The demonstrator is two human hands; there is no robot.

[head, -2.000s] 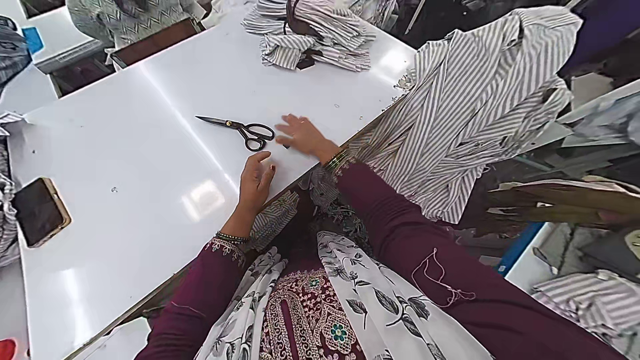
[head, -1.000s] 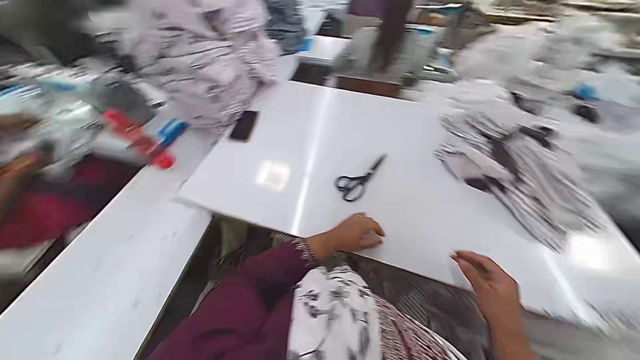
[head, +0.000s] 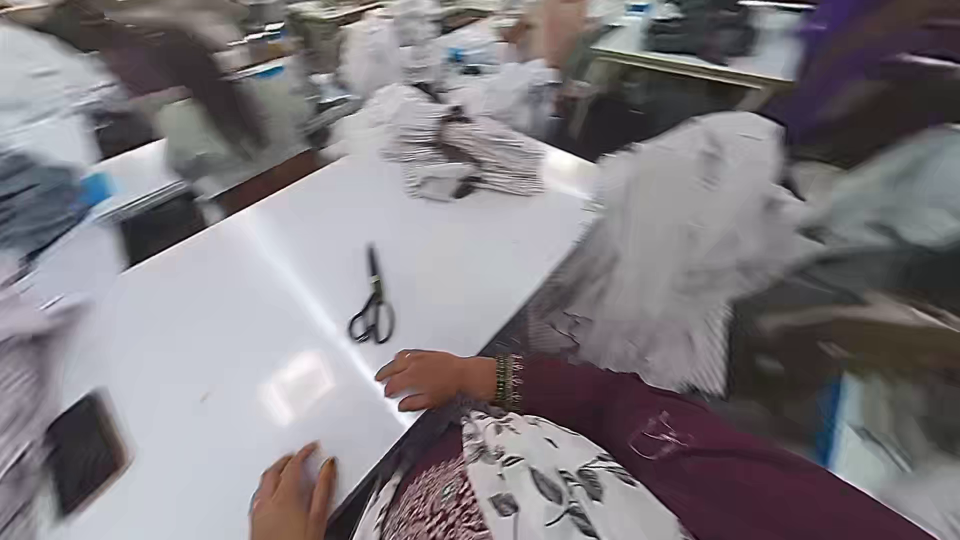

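Observation:
Both hands rest at the near edge of a white tabletop (head: 450, 255). My left hand (head: 291, 491) lies at the bottom of the view, its fingers apart and nothing held. To its right and farther up, my right hand (head: 427, 379) is palm down on the table edge, fingers spread and empty, with bangles at the wrist. A pair of black-handled scissors (head: 373, 300) lies just beyond my right hand, not touched, blades pointing away. At the table's far side sits a bundle of striped fabric pieces (head: 472, 150) with a dark tie or strip around it.
A dark phone (head: 86, 454) lies on the table at the left. Pale striped cloth (head: 675, 247) is heaped beyond the right edge. Blurred fabric piles and other tables fill the background, and a person (head: 180, 75) seems to be at the upper left.
The view swings strongly between frames. My hands were close together near the scissors two seconds ago; now they are farther apart. The scissors remain on the table.

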